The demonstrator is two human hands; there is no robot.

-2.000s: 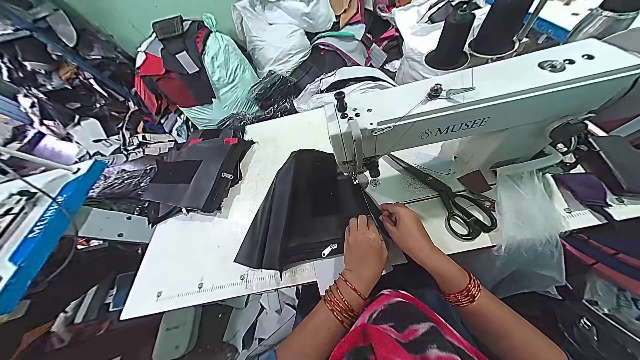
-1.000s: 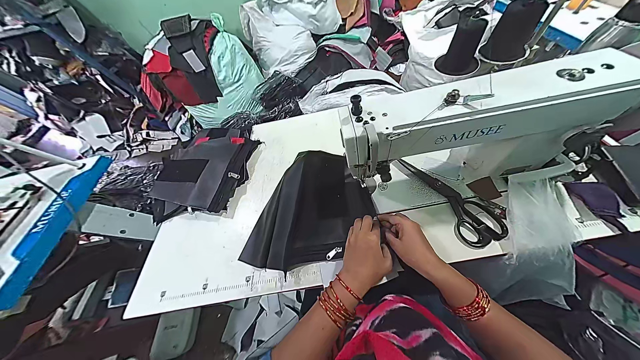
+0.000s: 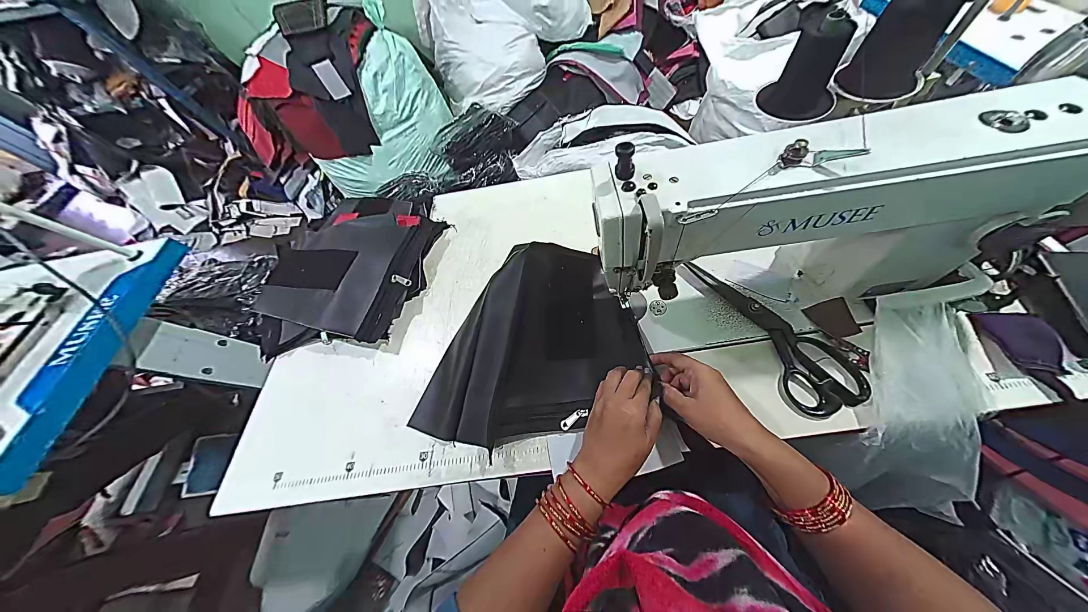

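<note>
A black fabric piece (image 3: 544, 340) with a zipper lies on the white sewing table, its right edge running under the needle area of a white sewing machine (image 3: 816, 204). A metal zipper pull (image 3: 575, 419) shows near its lower edge. My left hand (image 3: 620, 421) rests on the lower right corner, fingers curled at the edge. My right hand (image 3: 701, 399) pinches the same edge between thumb and fingers, close beside the left. Right of the needle lie black-handled scissors (image 3: 820, 370). Part of the edge is hidden by my fingers.
A stack of black fabric pieces (image 3: 340, 272) lies at the table's left. Clear plastic (image 3: 926, 408) hangs over the front edge at right. Black thread cones (image 3: 807, 68) stand behind the machine. Another machine's blue-edged table (image 3: 102, 323) is at far left; stuffed bags (image 3: 399, 110) lie behind.
The black piece's right edge is held a little straighter toward the needle than two seconds ago. Both hands remain at its lower right corner. The view has shifted slightly.
</note>
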